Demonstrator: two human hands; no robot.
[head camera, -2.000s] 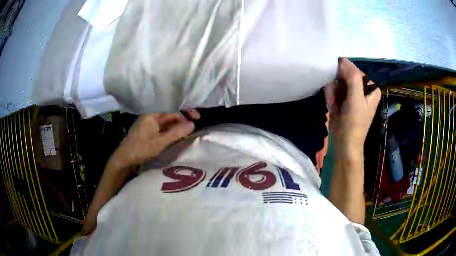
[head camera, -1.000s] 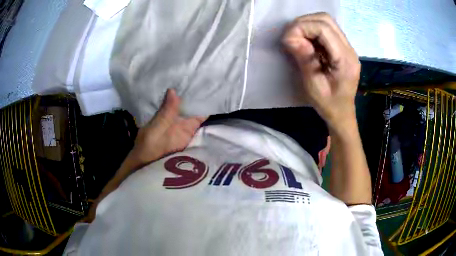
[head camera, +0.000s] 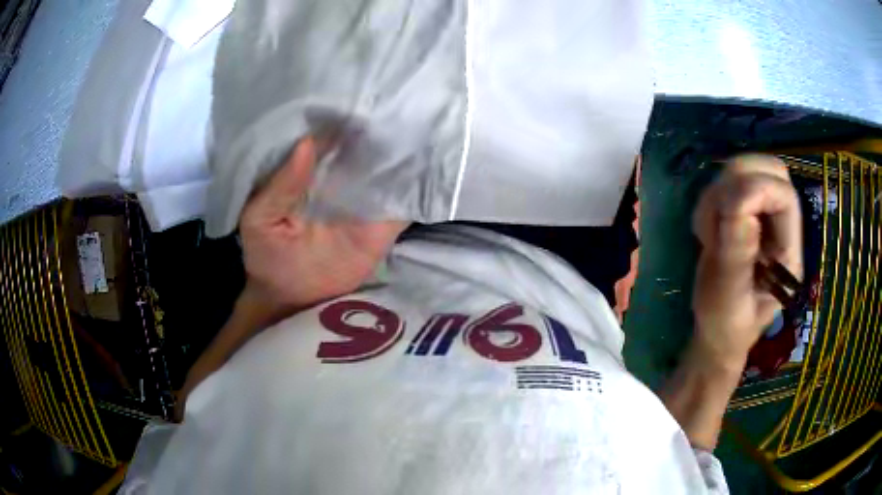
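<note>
The grey-beige jacket piece (head camera: 556, 116) lies over the near table edge and hangs a little past it. Its crinkled lining (head camera: 406, 97) is on the left of a thin white piping line (head camera: 466, 126). My left hand (head camera: 309, 242) is at the near edge of the lining, palm up, thumb pointing away, its fingers hidden under the cloth. My right hand (head camera: 749, 232) is off the cloth at the right, blurred, closed around a small dark tool, likely the thread snips (head camera: 779, 282), which shows at the palm.
The pale blue-white table (head camera: 764, 58) curves across the top. White cloth layers (head camera: 179, 145) and a white patch (head camera: 191, 17) lie at the left. Yellow wire baskets stand below on the left (head camera: 44, 329) and right (head camera: 851, 290). Green floor shows at the right.
My right hand has moved from the jacket's right side, over the cloth, out to the right beyond the table edge. My left hand has gone from below the edge up to the lining.
</note>
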